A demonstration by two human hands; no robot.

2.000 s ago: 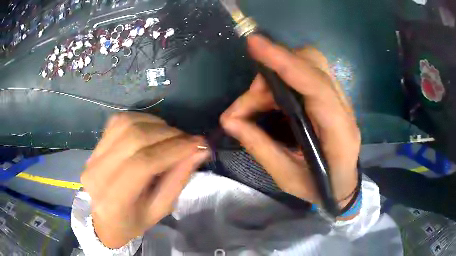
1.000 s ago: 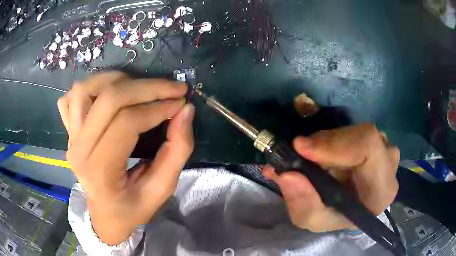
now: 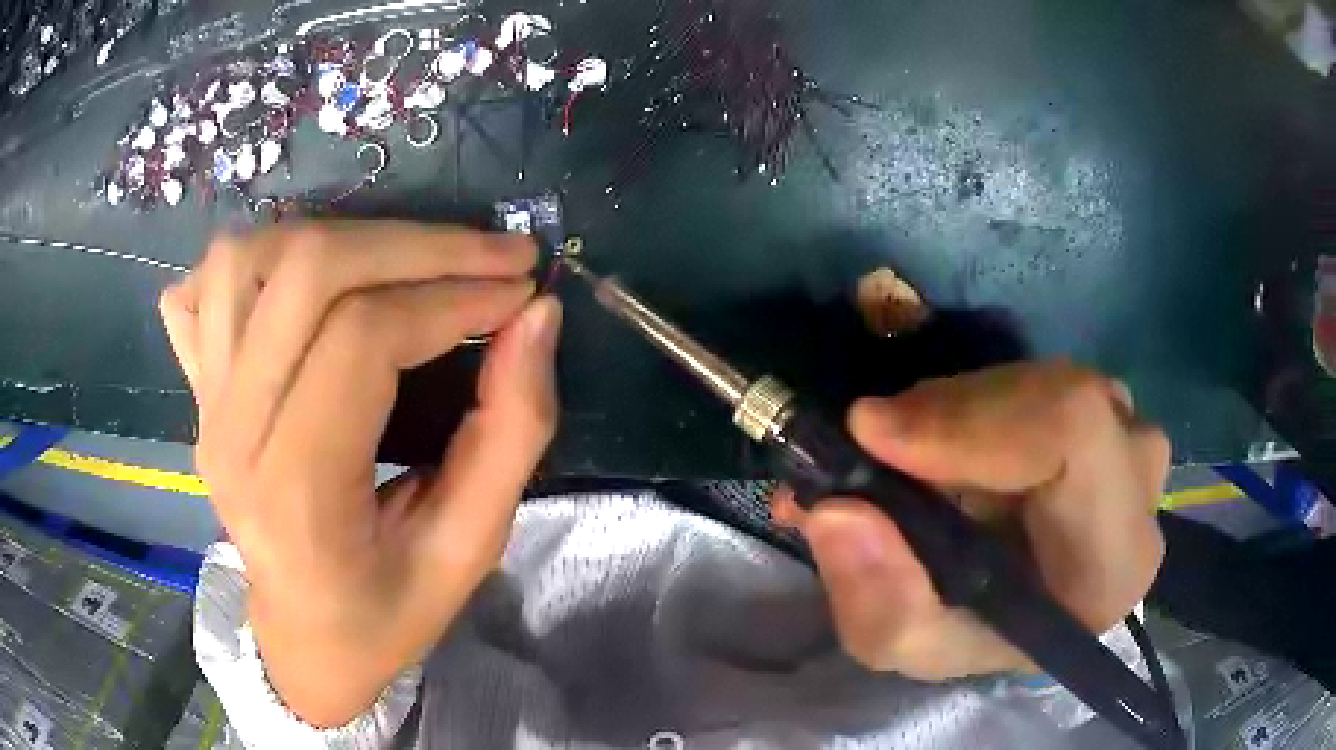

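My right hand (image 3: 996,513) holds the black handle of a soldering iron (image 3: 667,340), its silver barrel pointing up and left. The iron's tip is at a small part beside a small blue-white circuit board (image 3: 525,217) on the dark green mat. My left hand (image 3: 366,425) pinches thumb and forefinger at a thin dark lead (image 3: 555,273) next to the tip. What else lies between those fingers is hidden. A silvery solder wire (image 3: 95,248) runs across the mat from the left and passes behind my left hand.
A pile of wired round components (image 3: 235,125) lies upper left. A tangle of dark red leads (image 3: 740,95) lies at the top centre. An orange-brown rosin lump (image 3: 889,301) sits right of the iron. A clear tray edge (image 3: 384,18) crosses the top left.
The right hand has swung the iron from pointing up and away to pointing at the board. The left hand has moved up to the board. Over the last second both hands stay nearly still.
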